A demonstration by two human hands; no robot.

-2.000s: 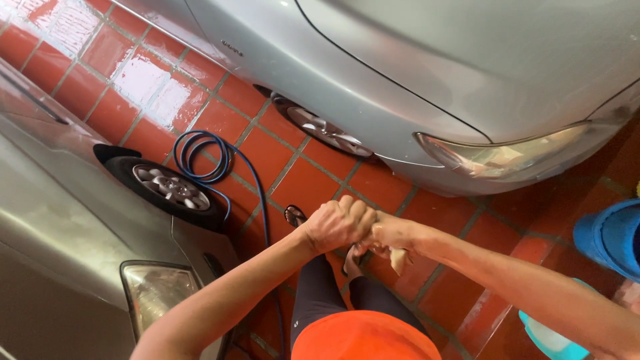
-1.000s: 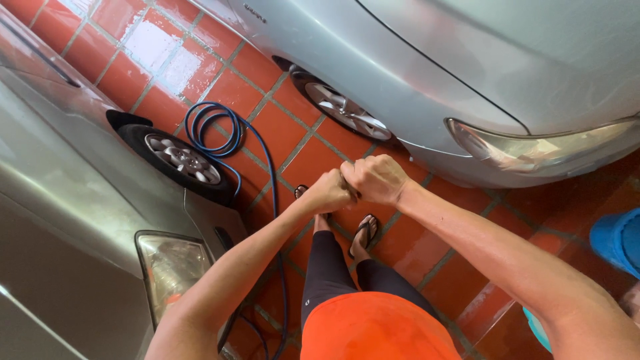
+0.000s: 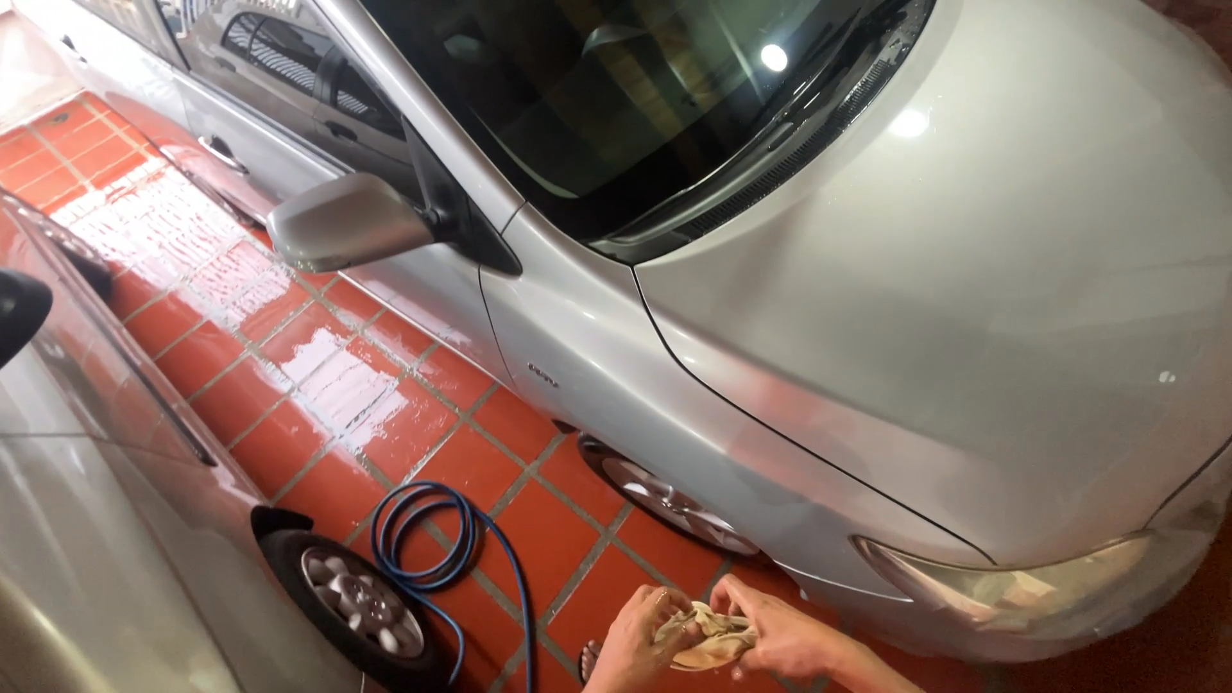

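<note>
Low in the view, a crumpled beige cloth is held between both hands. My left hand grips its left side, and my right hand grips its right side, fingers curled into the folds. Just beyond the hands is the front wheel of a silver car, whose headlight lies to the right. The car's hood and windshield fill the upper right. Small light spots, perhaps drops, show on the hood.
A coiled blue hose lies on the wet red floor tiles between two cars. The second car's front wheel is at lower left. The silver car's side mirror sticks out over the gap. Part of a sandaled foot shows beside my left hand.
The hands were clenched together around the cloth; now they are apart with the cloth spread somewhat between them. The view has tilted up toward the hood and windshield.
</note>
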